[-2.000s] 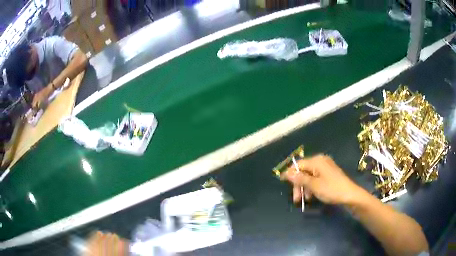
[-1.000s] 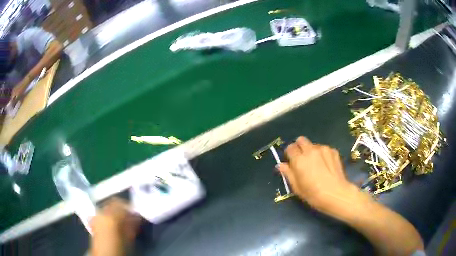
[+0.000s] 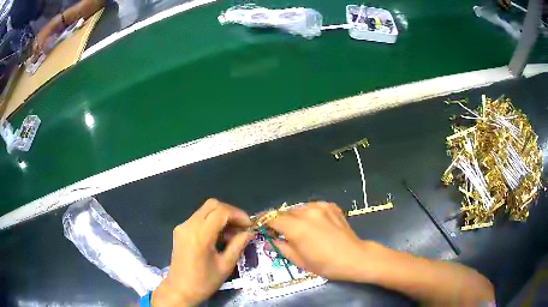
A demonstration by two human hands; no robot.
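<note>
An open white socket housing (image 3: 288, 289) lies on the dark bench at the bottom centre, with a circuit board and a green wire inside. My left hand (image 3: 207, 252) is at its upper left, and my right hand (image 3: 318, 240) covers its upper right. The fingertips of both hands meet over a gold contact strip (image 3: 270, 216) at the housing's top edge; each hand appears to pinch it. Another gold strip lies along the housing's lower edge. A bagged power cord (image 3: 105, 240) extends to the left.
A loose contact-strip pair (image 3: 362, 177) joined by a white wire lies right of the housing. A slim black tool (image 3: 431, 219) and a pile of contact strips (image 3: 496, 162) lie farther right. Beyond the pale edge (image 3: 270, 128), the green belt (image 3: 198, 84) carries housings. A person's arm shows upper left.
The housing has moved from the belt edge onto the bench. My left hand has left the bagged cord, and my right hand has left the loose strip pair; both are now over the housing.
</note>
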